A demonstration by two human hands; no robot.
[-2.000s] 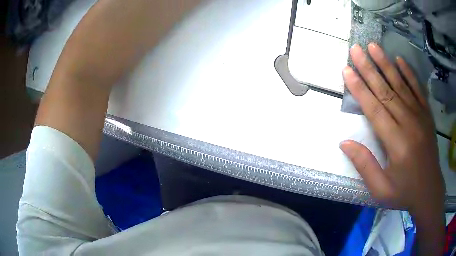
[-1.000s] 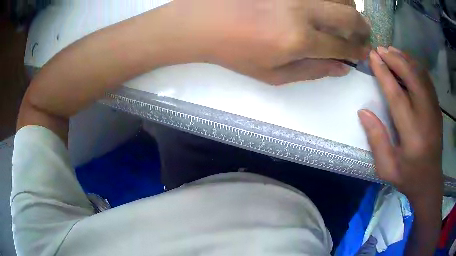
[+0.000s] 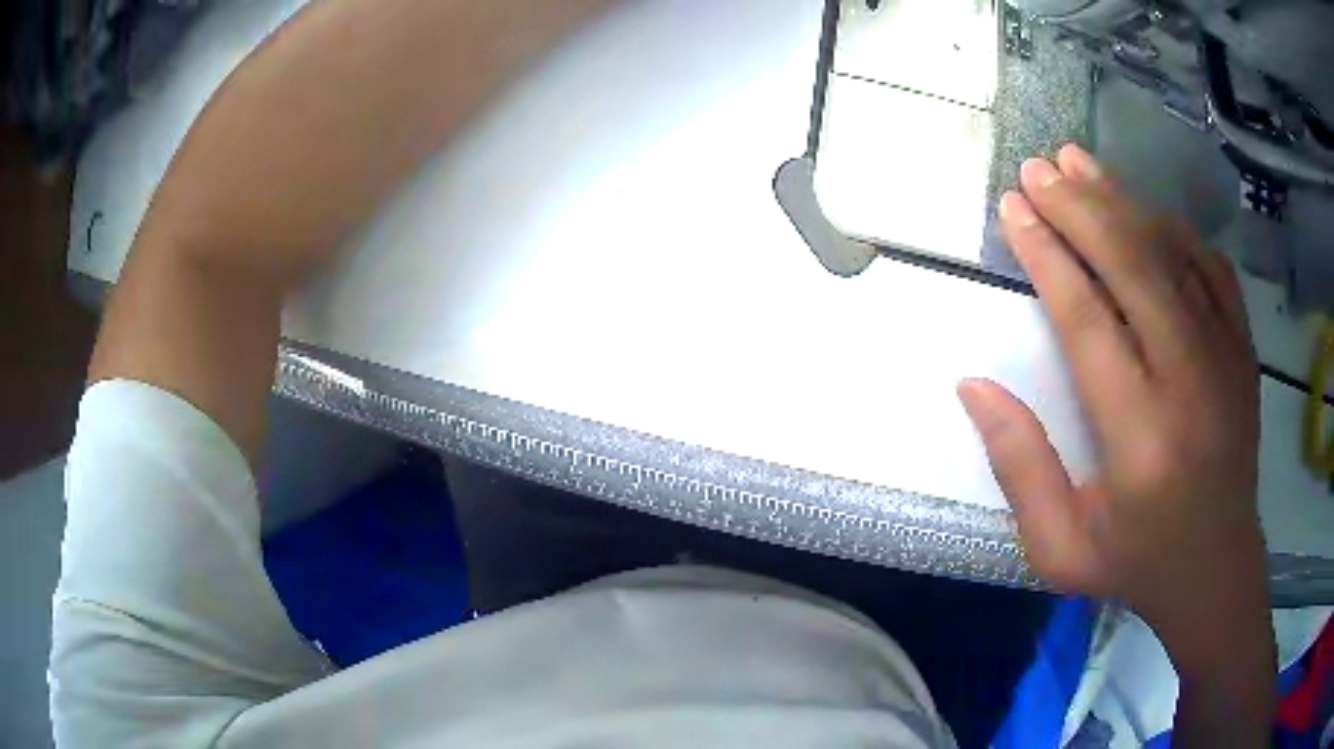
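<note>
A heathered grey strip [image 3: 1042,110] lies on the machine bed at the upper right, running up under the sewing machine's head [image 3: 1090,12]. A bit of smooth grey cloth [image 3: 1001,246] shows at its lower left edge. My right hand [image 3: 1141,351] lies flat with its fingertips on the strip's lower part; the thumb is spread apart on the white table [image 3: 629,264]. The fingers hide the strip's near end. My left forearm reaches up across the table, and my left hand is out of the picture past the top edge.
Tape-measure edging [image 3: 658,476] runs along the table's front edge. A yellow loop [image 3: 1318,403] is at the right rim. Blue material with pale cloth [image 3: 1127,680] is below right. More blue material [image 3: 366,571] is below left. Dark bundles [image 3: 88,73] are at the upper left.
My left hand, near the strip a second ago, has moved up out of the picture. My right hand lies flatter, and the machine bed and head show again.
</note>
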